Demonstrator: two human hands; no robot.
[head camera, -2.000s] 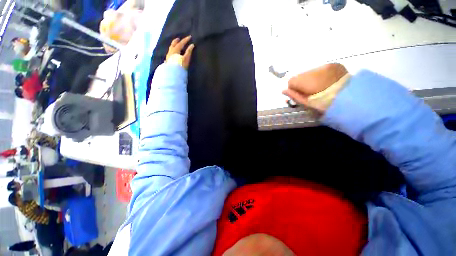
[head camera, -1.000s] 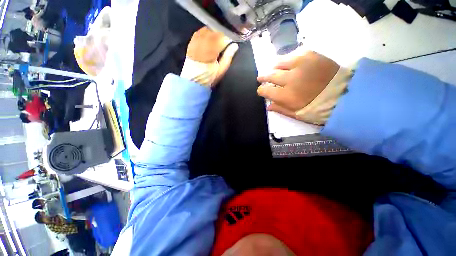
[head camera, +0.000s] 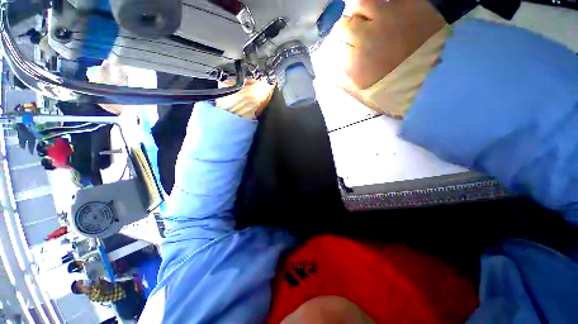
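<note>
The black garment piece (head camera: 295, 158) lies under the sewing machine head (head camera: 209, 38) and runs down over my lap. My left hand (head camera: 248, 98) rests on the cloth just left of the needle area, partly hidden behind the machine head. The grey-blue attachment (head camera: 296, 83) sits just right of my left fingers. My right hand (head camera: 386, 41) is at the top, right of the machine head and above the white table. Its fingertips are hidden or cut off, so I cannot tell if it holds anything.
The table-edge ruler (head camera: 424, 193) runs along the front edge. Dark pieces (head camera: 500, 7) lie at the top right. A dark thread lies on the table. A grey motor-like unit (head camera: 95, 212) stands at the left. Other people (head camera: 104, 291) are in the far left background.
The view has swung up to the machine head, which now fills the top left. My right hand has moved from beside the cloth up towards the machine's right side. My left hand stays on the cloth.
</note>
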